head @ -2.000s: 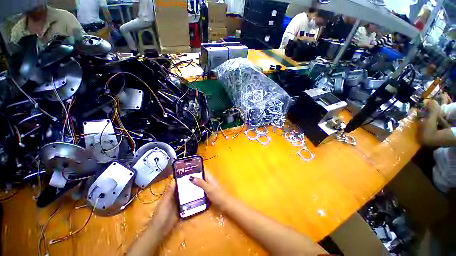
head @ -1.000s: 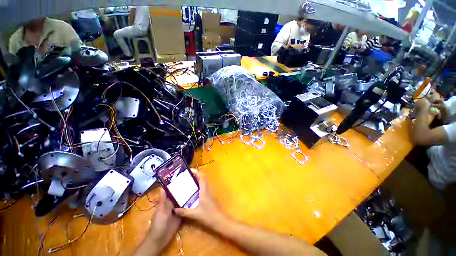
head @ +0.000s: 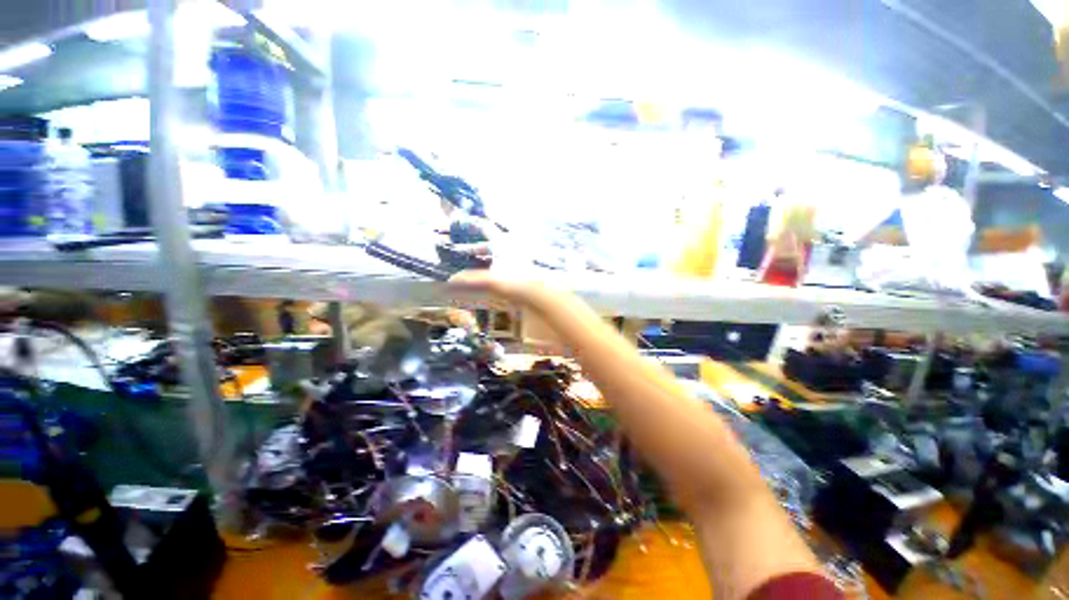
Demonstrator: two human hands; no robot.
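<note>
My right hand is raised to the front edge of the overhead shelf, its arm coming up from the lower right. It holds the smartphone, which shows almost edge-on as a thin dark slab at the shelf's edge. The fingers are blurred by glare. My left hand is not in view. Below the shelf lies the pile of black housings with thin wires; a silver-white bracket unit shows at its front.
A pale upright post stands at left. On the shelf are a clear bottle, a blue container and a red-based yellowish bottle. Black boxes with silver tops stand below, left and right.
The view has swung up and left to the shelf. My right hand has moved up from the bench with the phone. My left hand has left the picture.
</note>
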